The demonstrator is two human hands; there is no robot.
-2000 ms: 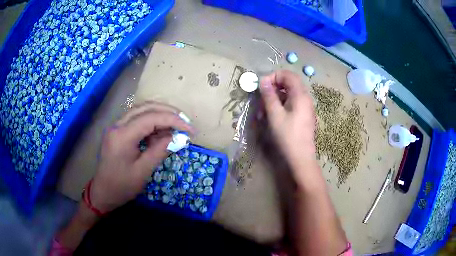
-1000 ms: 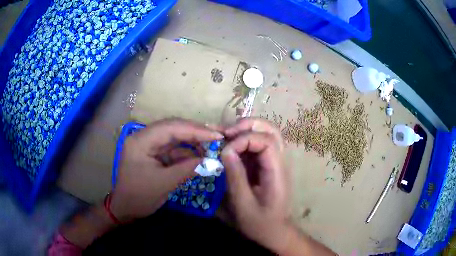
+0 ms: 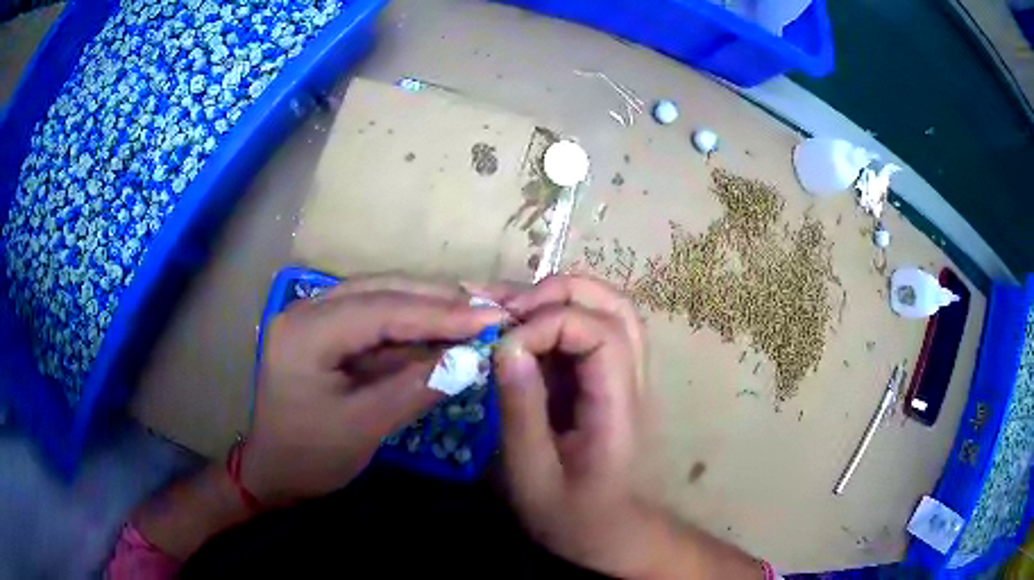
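Note:
My left hand [image 3: 340, 368] holds a small blue-and-white moulded piece [image 3: 490, 334] at its fingertips, with a crumpled white tissue scrap [image 3: 458, 370] just below it. My right hand [image 3: 578, 385] has its thumb and forefinger closed at the same piece, and the fingertips of both hands meet there. A thin brass-coloured pin seems to show between the fingertips, but it is blurred. Both hands are above a small blue tray [image 3: 297, 275] of similar pieces, which they partly hide.
A deep blue bin [image 3: 170, 244] full of pieces is at left. A brass pin pile [image 3: 760, 283] lies right of my right hand. A white disc [image 3: 566, 163] is by the cardboard pad [image 3: 397, 193]. Two bottles [image 3: 825, 165], a dark slab [image 3: 939, 351] and a slim rod [image 3: 867, 436] are at right.
Since two seconds ago, my right hand has come from beside the white disc to the piece in my left hand. My left hand moved right. Over the last second both hands have barely moved.

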